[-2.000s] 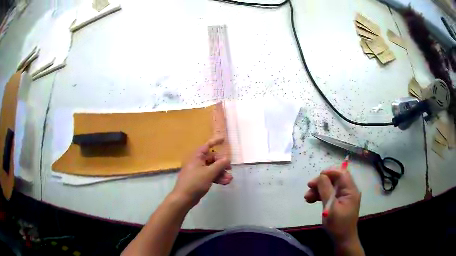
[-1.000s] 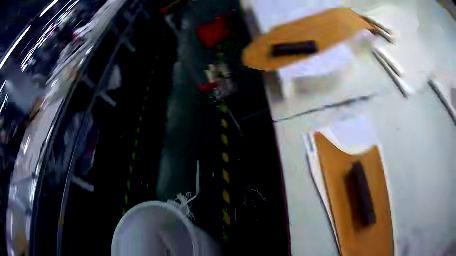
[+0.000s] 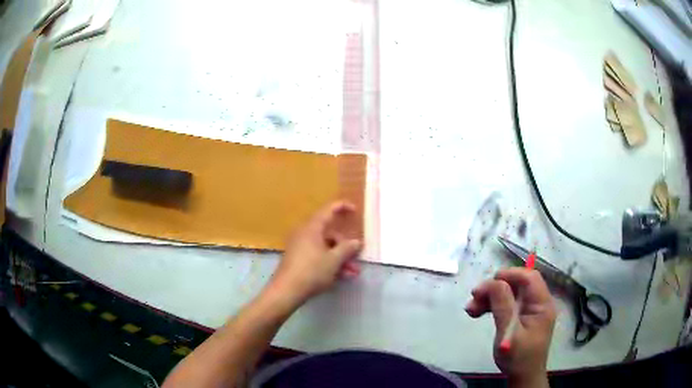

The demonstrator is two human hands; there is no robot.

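A tan card pattern (image 3: 235, 189) lies on white fabric plies (image 3: 413, 235) that show past its right end and lower left edge. A black bar weight (image 3: 148, 178) rests on the card's left part. A clear ruler with red grid lines (image 3: 360, 98) runs across the card's right end. My left hand (image 3: 315, 250) is at the ruler's lower part over the card's right end, fingers bent; the ruler's edge there is partly hidden. My right hand (image 3: 520, 311) holds a thin pen with red ends (image 3: 512, 326), raised right of the fabric.
Black-handled shears (image 3: 561, 284) lie beside and partly behind my right hand. A black cord (image 3: 523, 151) runs to a metal tool (image 3: 645, 231) at right. Small brown tags (image 3: 624, 102) lie at upper right. A second tan card (image 3: 14, 83) and white bundles are at left. A striped floor line shows lower left.
One second ago the view was turned to the aisle, with no hands in sight. Now it is back on the card, ruler and both hands, much as two seconds ago.
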